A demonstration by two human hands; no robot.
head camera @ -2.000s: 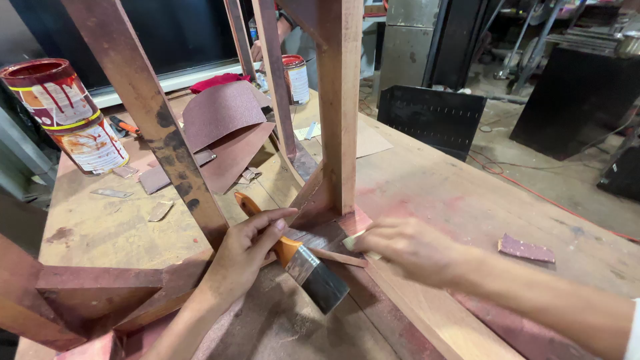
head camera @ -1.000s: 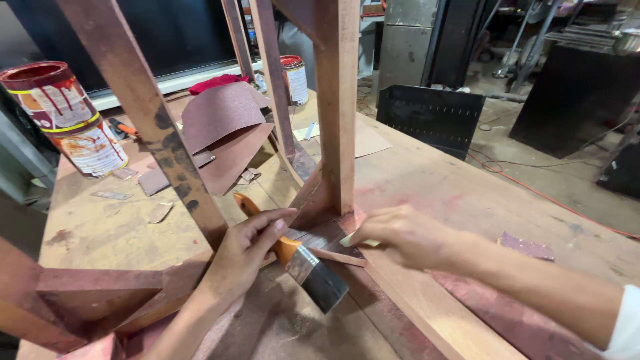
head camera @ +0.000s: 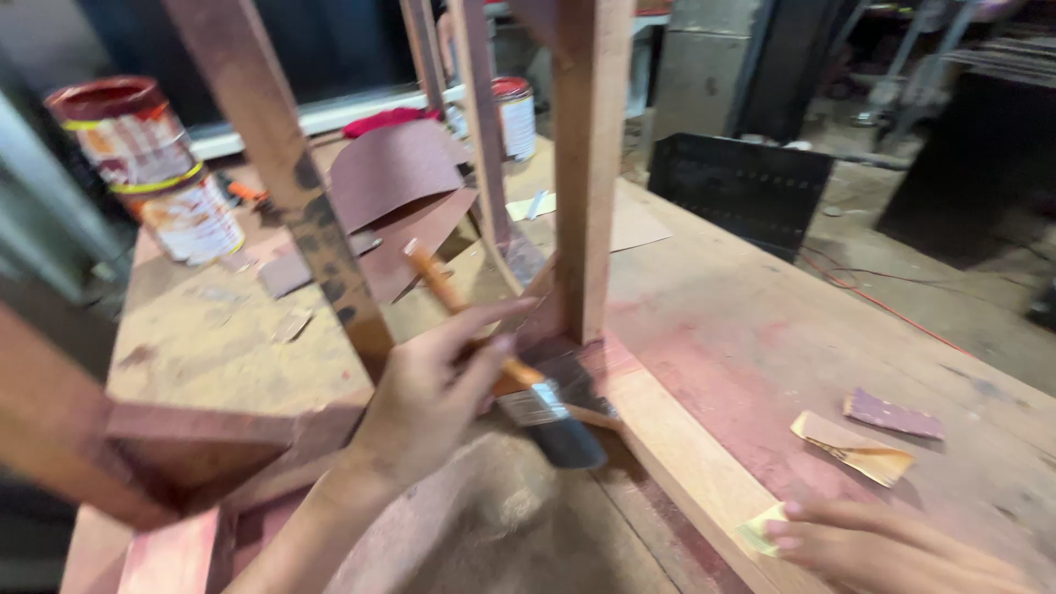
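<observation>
My left hand (head camera: 437, 388) holds a paintbrush (head camera: 528, 392) with an orange handle, metal ferrule and dark bristles, low over the corner of a wooden frame (head camera: 582, 206). The brush points down to the right. At the lower right, my right hand (head camera: 883, 544) pinches a small pale yellow piece of sandpaper (head camera: 763, 528) against the top of the frame's light wooden rail (head camera: 676, 445). Near that hand, a folded scrap of sandpaper (head camera: 854, 450) and a purple-brown scrap (head camera: 895, 415) lie on the wooden table.
Two stacked, paint-smeared cans (head camera: 153, 165) stand at the left. Large brown sandpaper sheets (head camera: 400, 177) and a red cloth (head camera: 396, 120) lie behind the frame, near another can (head camera: 516, 120). Upright frame legs rise in front of me. A black perforated panel (head camera: 738, 194) stands beyond the table.
My right hand has moved from the frame's corner down to the right along the light rail. The folded sandpaper scrap now shows beside the purple-brown one. My left hand still holds the brush.
</observation>
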